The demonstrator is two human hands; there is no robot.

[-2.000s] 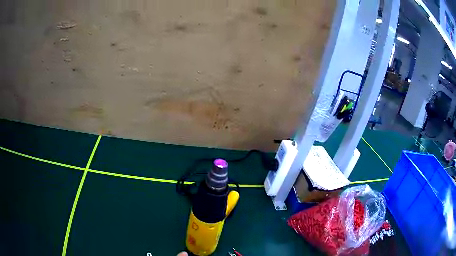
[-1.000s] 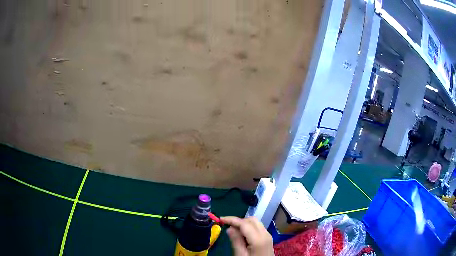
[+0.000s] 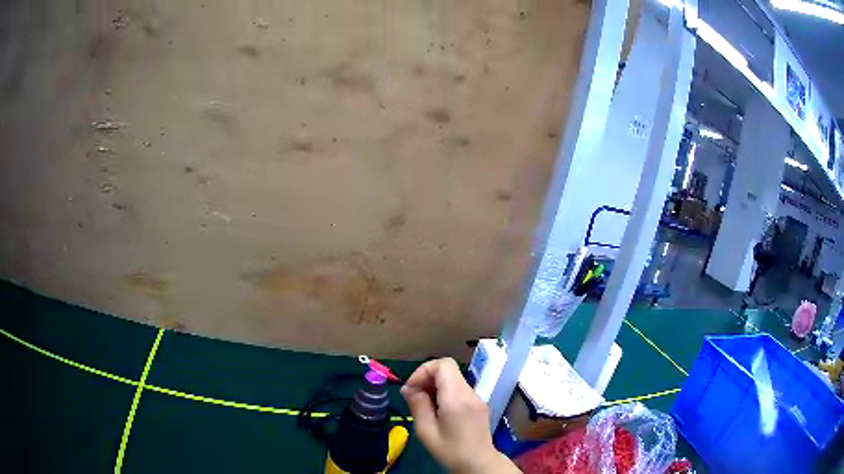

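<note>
My right hand [image 3: 449,415] reaches in from the bottom, bare, and pinches a cable lead just behind its red heat-shrink sleeve [image 3: 382,371]. A silver ring terminal [image 3: 364,359] sticks out at the sleeve's upper left end. The sleeve lies just over the pink-purple tip of the heat gun [image 3: 362,428], which stands nozzle up with its black collar and yellow handle showing; its lower body is cut off by the bottom edge. My left hand is not in view.
A clear bag of red sleeves [image 3: 592,451] lies at the lower right, before a cardboard box [image 3: 539,424] with white paper. A blue tote [image 3: 731,407] stands further right. White posts [image 3: 564,199] rise beside the plywood panel [image 3: 278,167]. A black cord lies behind the gun.
My right hand came into view with the lead, first beside the nozzle, then moved up and left so the sleeve is over the tip. The camera view has also shifted.
</note>
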